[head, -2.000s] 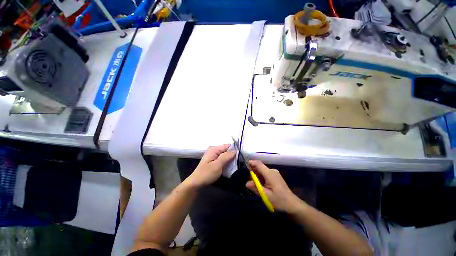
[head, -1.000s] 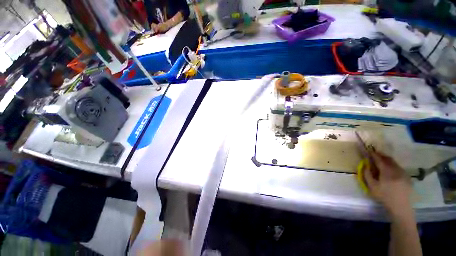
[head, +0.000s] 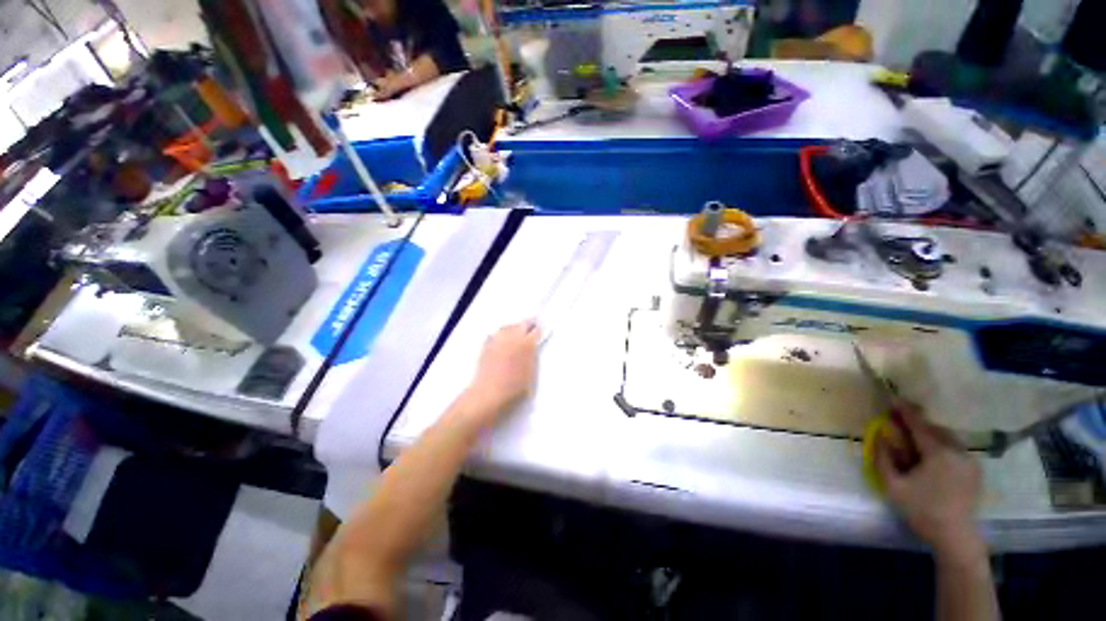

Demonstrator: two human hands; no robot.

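Observation:
A narrow white strip point(head: 580, 277) lies slanting across the white table between the two machines. My left hand point(head: 507, 366) is at its near end, fingers closed on it, slightly blurred. My right hand point(head: 936, 479) is on the scissors point(head: 873, 455), over the bed of the right machine; the yellow loop shows and the blades point up and left. The white sewing machine point(head: 837, 315) stands behind them, with nothing seen under its needle. A wide white strip with a black edge point(head: 418, 322) is draped over the table's left side and front edge.
A second machine point(head: 224, 261) stands at left. A blue trough point(head: 655, 176) runs behind the table, with a purple basket point(head: 740, 115) beyond it. A person in dark clothes point(head: 418, 49) is at the far upper left. Black and white pieces point(head: 249, 546) hang at lower left.
The scissors went from the front edge to the right machine's bed. My left hand moved from the lap up onto the table, and the narrow strip now lies there instead of hanging over the edge.

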